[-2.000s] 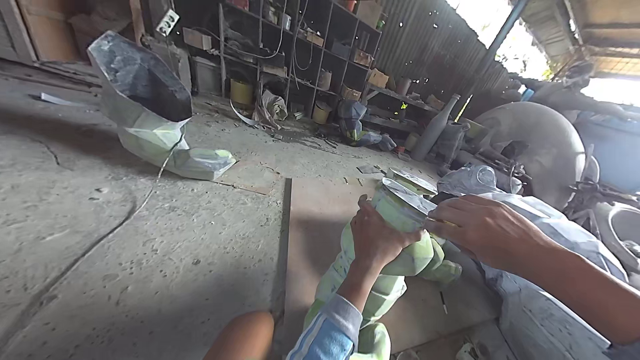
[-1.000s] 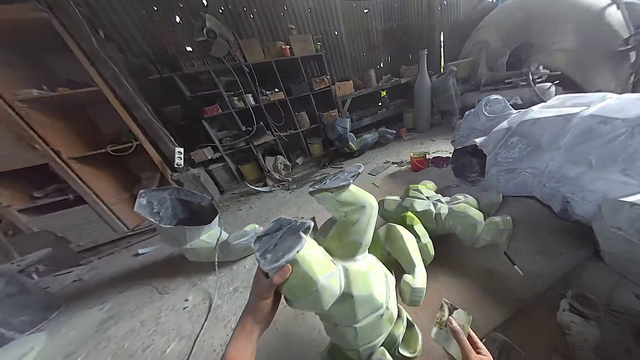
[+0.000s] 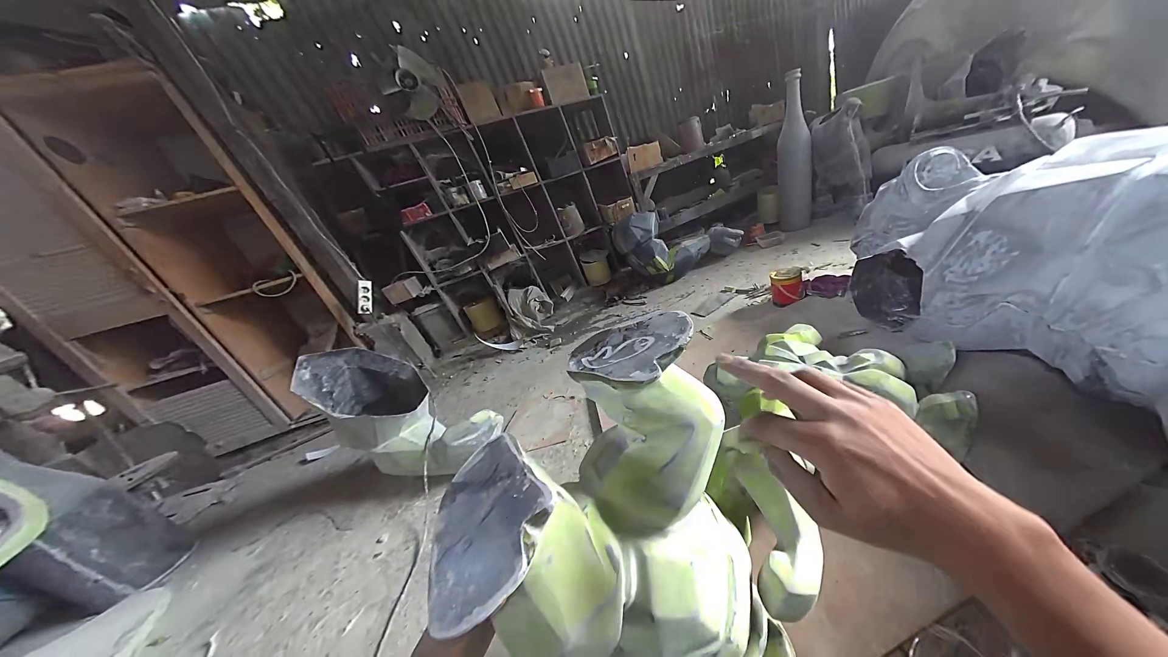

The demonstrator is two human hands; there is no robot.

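Observation:
A faceted green sculpture (image 3: 657,557) with flat grey end faces stands upright close in front of me. My left hand (image 3: 456,641) shows only a sliver at the bottom, under the lower grey face; its fingers are mostly hidden. To the sculpture's right my right hand (image 3: 844,447) reaches out, fingers spread, over its curved green limb; whether it touches is unclear, and nothing shows in it. Behind that hand lies another faceted green piece (image 3: 876,365). A hollow pale-green boot-shaped piece (image 3: 392,447) rests on the floor to the left.
A large grey wrapped form (image 3: 1049,255) fills the right side. A red and yellow bucket (image 3: 787,286) and a tall grey bottle shape (image 3: 795,155) stand farther back. Crowded metal shelves (image 3: 511,196) line the wall. A thin cable (image 3: 425,511) crosses the floor at left.
The small flat piece in my right hand one second ago is no longer visible there. That hand has moved up beside the sculpture, fingers spread. The view has swung left since two seconds ago.

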